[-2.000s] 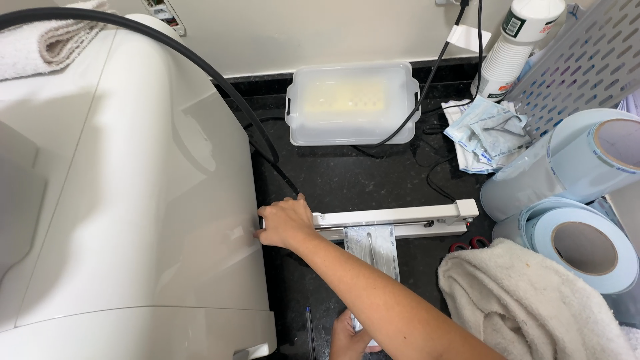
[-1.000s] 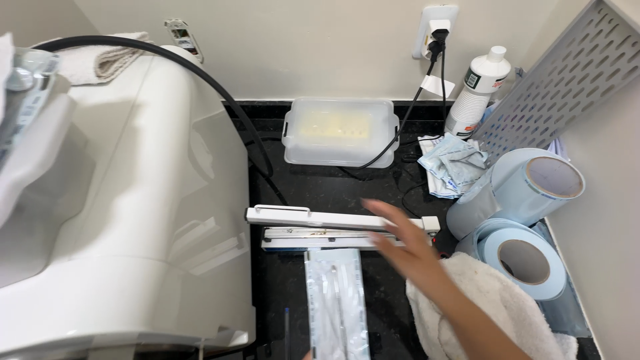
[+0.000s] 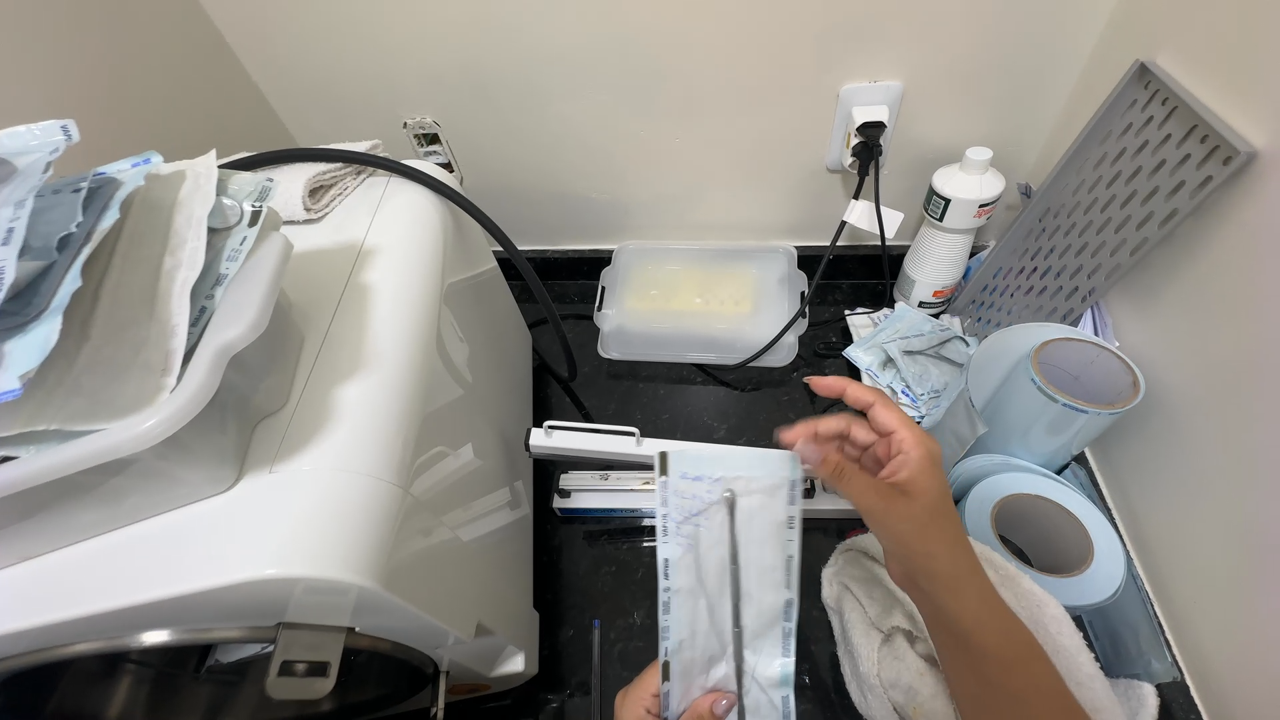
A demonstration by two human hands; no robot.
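Observation:
My left hand (image 3: pixel 672 697), at the bottom edge, pinches the lower part of a sterilization pouch (image 3: pixel 697 580). Through its film shows a thin metal instrument (image 3: pixel 735 590) with a small rounded tip. At the pouch's upper right corner is my right hand (image 3: pixel 880 460), fingers spread and slightly blurred; whether a fingertip touches the corner cannot be told. Behind the pouch lies a white heat sealer, its handled arm (image 3: pixel 590 443) raised off its base (image 3: pixel 605 495).
A white autoclave (image 3: pixel 400 400) fills the left, with a plastic bin (image 3: pixel 150 440) of pouches on top. A lidded plastic box (image 3: pixel 700 330) stands behind the sealer. At right are pouch rolls (image 3: pixel 1100 510), a towel (image 3: pixel 870 620), a bottle (image 3: pixel 950 230) and a perforated panel (image 3: pixel 1110 200). A pen (image 3: pixel 596 660) lies on the counter.
Two seconds ago my right hand pressed the sealer's left end, with the pouch under its arm. The sealer's arm has lifted, the pouch has come up in front, and my right hand is at its corner.

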